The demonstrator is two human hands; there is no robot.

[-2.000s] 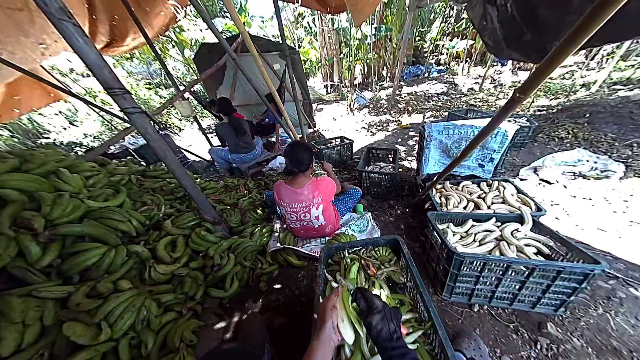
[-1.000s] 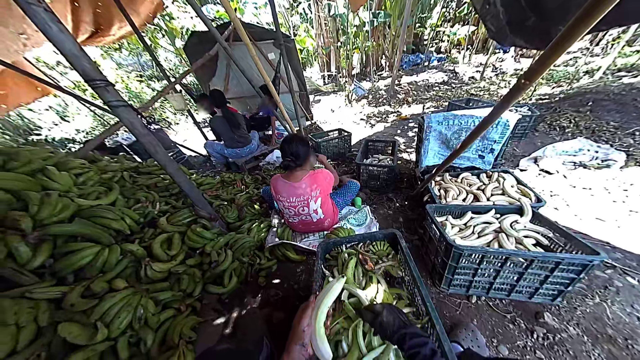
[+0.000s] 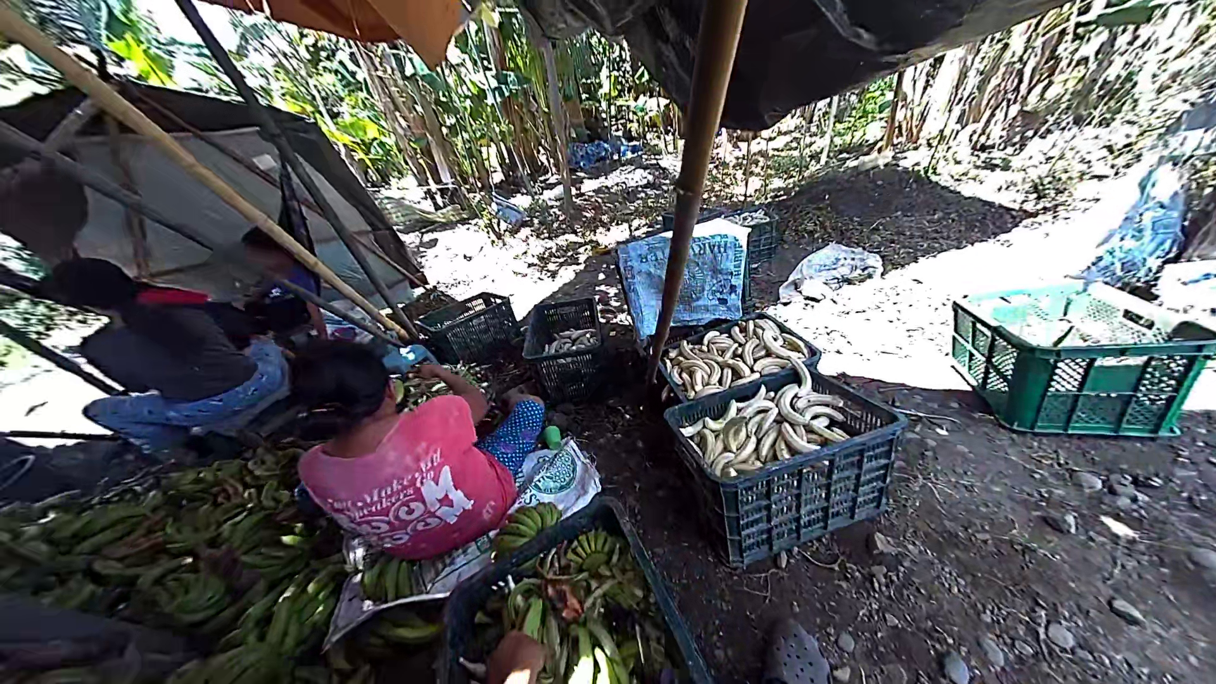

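Part of my bare left hand (image 3: 516, 657) shows at the bottom edge, over a dark plastic crate (image 3: 655, 594) of green bananas (image 3: 594, 551) and peels. Its fingers are mostly cut off by the frame, so what it holds cannot be told. My right hand is not in view. Ahead and to the right, peeled bananas (image 3: 765, 427) lie heaped in a dark crate (image 3: 807, 508). Behind that crate, more peeled bananas (image 3: 731, 356) fill another one.
A person in a pink shirt (image 3: 418, 480) sits just ahead-left, beside a large pile of green bananas (image 3: 218, 560). Other people sit farther left. A bamboo pole (image 3: 692, 161) stands before a printed sack (image 3: 679, 275). A green crate (image 3: 1092, 389) is at right.
The view has swung right, bringing the green crate in. One second ago my left hand held a long pale banana and my dark-gloved right hand was over the near crate; that right hand is now out of view.
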